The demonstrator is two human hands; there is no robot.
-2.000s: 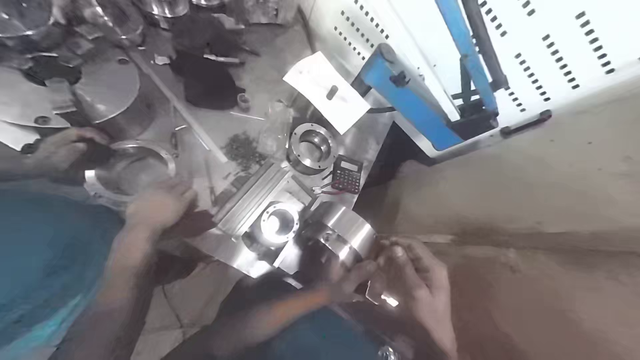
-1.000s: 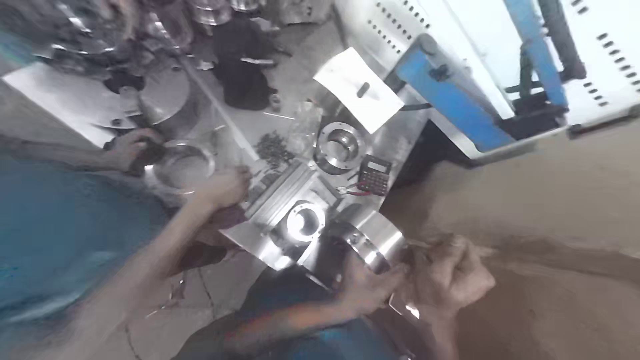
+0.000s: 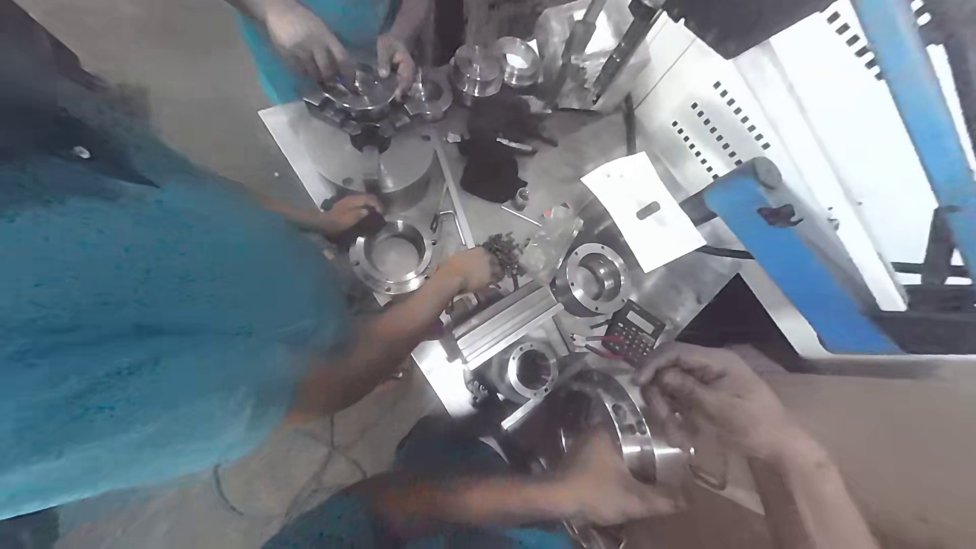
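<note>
A large machined metal ring (image 3: 637, 435) with holes in its rim stands tilted at the bench's near end. My left hand (image 3: 610, 480), blurred, grips its near side. Just beyond the ring's upper right edge is my right hand (image 3: 709, 389), its fingers bent together; whether a small thing is between them cannot be told. A calculator (image 3: 634, 329) and red-handled pliers (image 3: 598, 347) lie close to my right fingertips. Left of the ring sits a smaller flanged metal part (image 3: 531, 370), and a round flanged housing (image 3: 596, 278) stands farther back.
A co-worker in blue at left has one hand (image 3: 354, 213) near another metal ring (image 3: 393, 257) and one hand (image 3: 473, 268) by a pile of screws (image 3: 503, 255). Another person's hands (image 3: 313, 46) work at the far end. A blue metal arm (image 3: 801, 252) juts in at right, beside white paper (image 3: 644, 213).
The view has shifted, bringing another person's hands in at the top. The co-worker's hand has moved off the ring to the screw pile. My right hand has come up beside the ring's upper edge.
</note>
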